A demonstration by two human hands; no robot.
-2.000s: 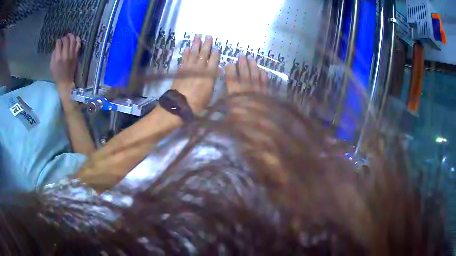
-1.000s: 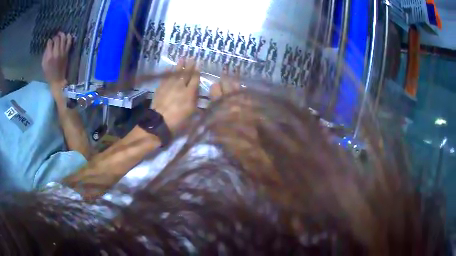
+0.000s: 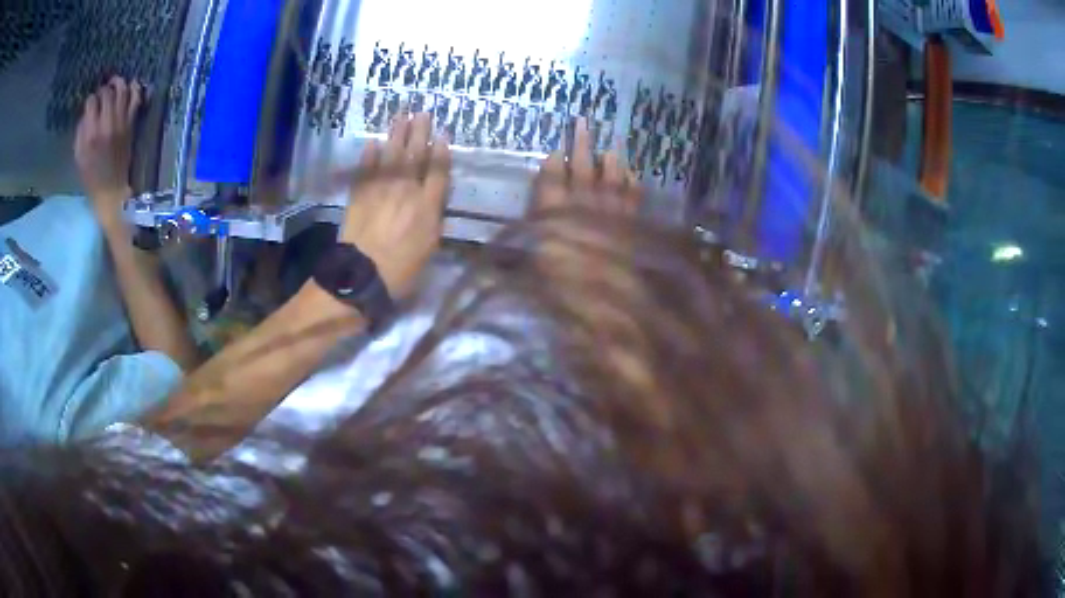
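Small dark metal parts lie in rows across a silver work plate, which has a strong white glare. My left hand lies palm down with fingers extended, its fingertips at the near row. My right hand is in a like pose to the right, its fingertips also at the near row. A thin bright strip or line shows between the two hands; whether the fingers touch it is unclear. Hair blurs and covers part of my right hand and its forearm.
Blue belts with metal rails run on both sides of the plate. A bracket with a knob sits at the near left. Another person's hand is on a left plate with more parts. An orange upright stands at far right.
Since a second ago, my fingers have gone from drawn in near the plate's front edge to extended over the near row. The raised shiny piece between my hands no longer shows. The view has shifted slightly.
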